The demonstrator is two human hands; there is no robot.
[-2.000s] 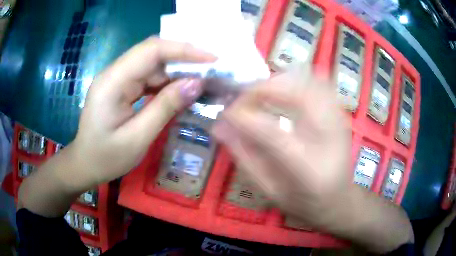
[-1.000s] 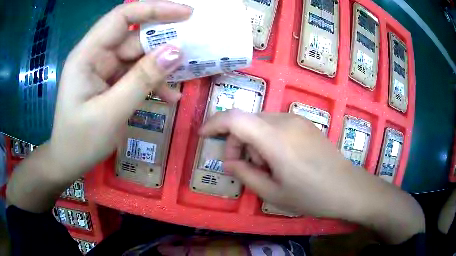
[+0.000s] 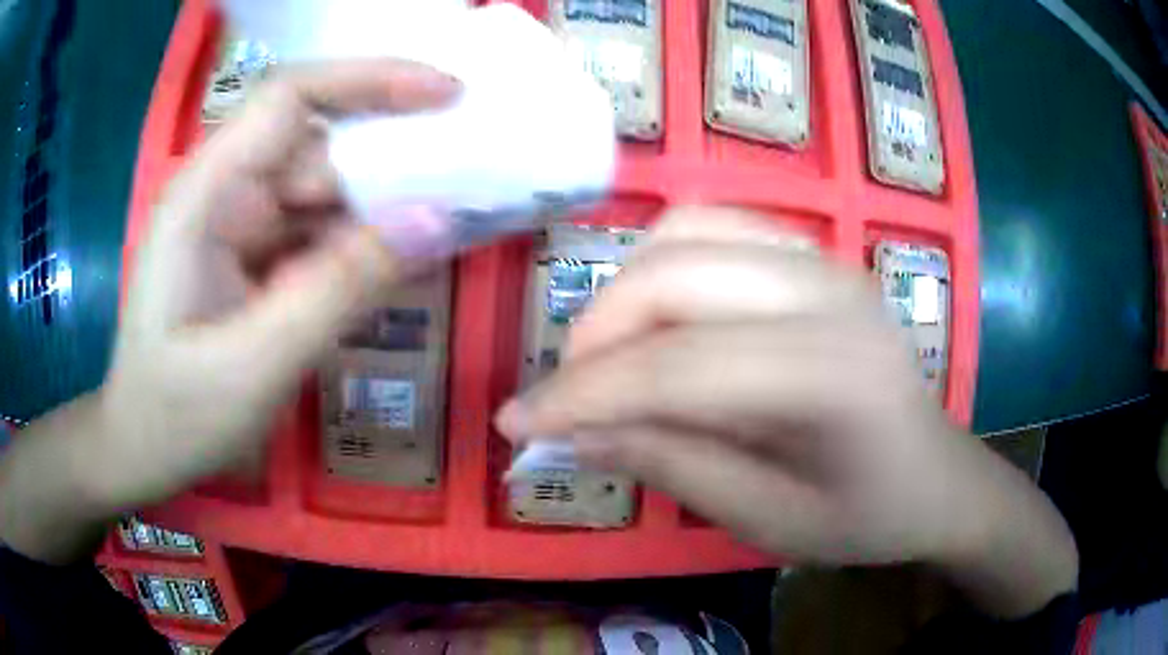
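Observation:
My left hand [image 3: 243, 282] grips a white label strip [image 3: 480, 128] between thumb and fingers, above the tray. Printed marks show faintly along the strip's lower edge. My right hand [image 3: 756, 397] is blurred over a gold phone [image 3: 576, 499] in the red tray's front row. Its fingertips are close together low on that phone, beside a small white patch [image 3: 548, 457]. I cannot tell whether they hold a label. Metal slots show at the phone's upper end. Another gold phone [image 3: 384, 441] with a white label lies to the left, partly behind my left hand.
The red tray [image 3: 487, 550] holds several more open-backed phones in its back row [image 3: 756, 77] and one at the right [image 3: 912, 307]. Another red tray with phones [image 3: 179, 598] is at the lower left. A dark green bench [image 3: 1063, 282] lies around the tray; a red edge shows far right.
The tray appears shifted left in view since one second ago. My right fingertips have moved down the phone towards its speaker slots. My left hand still holds the strip.

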